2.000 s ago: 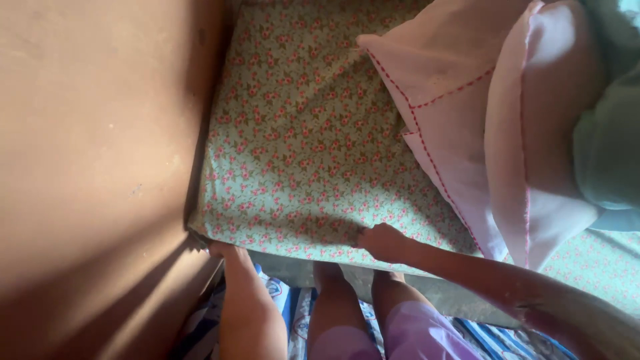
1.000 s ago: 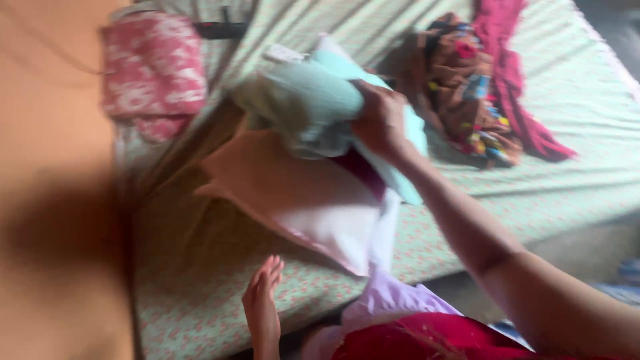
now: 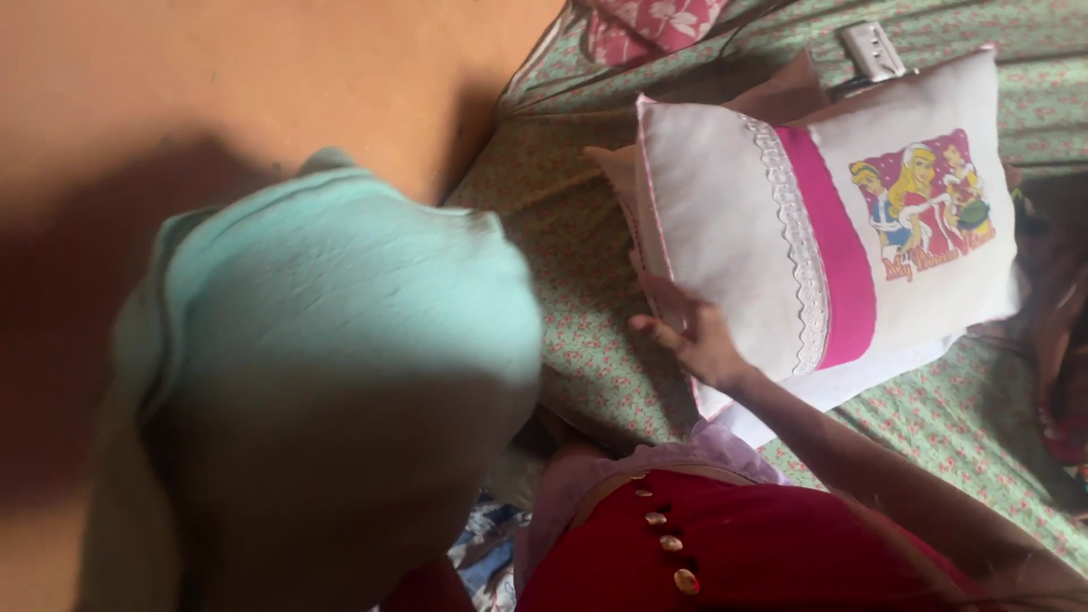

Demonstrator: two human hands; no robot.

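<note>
A teal pillow or cushion (image 3: 340, 289), large and blurred, is raised close to the camera at the left. My left hand is not visible; the teal pillow covers the area where that arm would be. My right hand (image 3: 701, 340) is at the left edge of a white pillow (image 3: 722, 187) with a pink band, lace trim and a printed picture of cartoon princesses. Its thumb and fingers are spread apart, not closed around the pillow. Beneath the white pillow lie a pinkish pillow (image 3: 778, 92) and some pale cloth (image 3: 858, 378).
A floral green sheet (image 3: 595, 357) covers the bed, with an orange wall (image 3: 340, 68) along its left. A pink patterned cloth (image 3: 654, 30) lies at the top. Beyond the pillows is a small white device (image 3: 871, 53). Dark crumpled cloth (image 3: 1058, 340) lies at the right edge.
The teal pillow has moved from on top of the pillow pile to the left, near the camera. My right hand has let go of it. The printed white pillow now shows on the pile.
</note>
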